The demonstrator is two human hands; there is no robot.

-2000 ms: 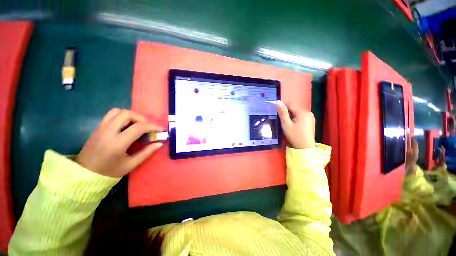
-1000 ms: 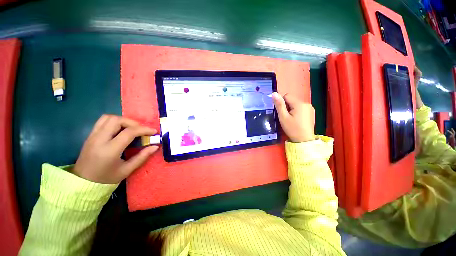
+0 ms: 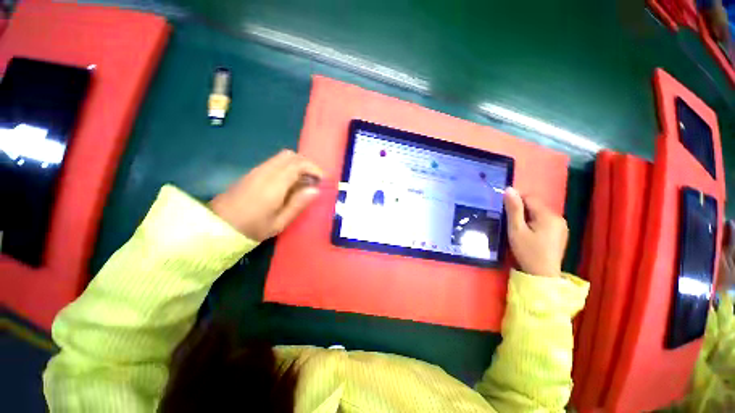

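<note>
A black-framed tablet (image 3: 423, 198) with a lit, mostly white screen lies on a red foam pad (image 3: 371, 278). My right hand (image 3: 533, 232) grips its right edge, thumb at the screen's border. My left hand (image 3: 270, 193) is left of the tablet, apart from its short left edge, over the pad's left side. Its fingertips are pinched around a small dark end of the test plug (image 3: 310, 180), the rest hidden by the fingers. Small pale tabs show at the tablet's left edge.
A spare USB stick (image 3: 218, 97) with a yellow band lies on the green bench at upper left. A dark tablet (image 3: 36, 153) rests on red foam at far left. Stacked foam pads (image 3: 616, 266) and dark tablets (image 3: 695, 266) stand at right. Another person's yellow sleeve shows at the right rim.
The view has turned, so the scene sits further right and the left tablet shows. My left hand has drawn back from the tablet's edge with the plug. My right hand keeps its grip.
</note>
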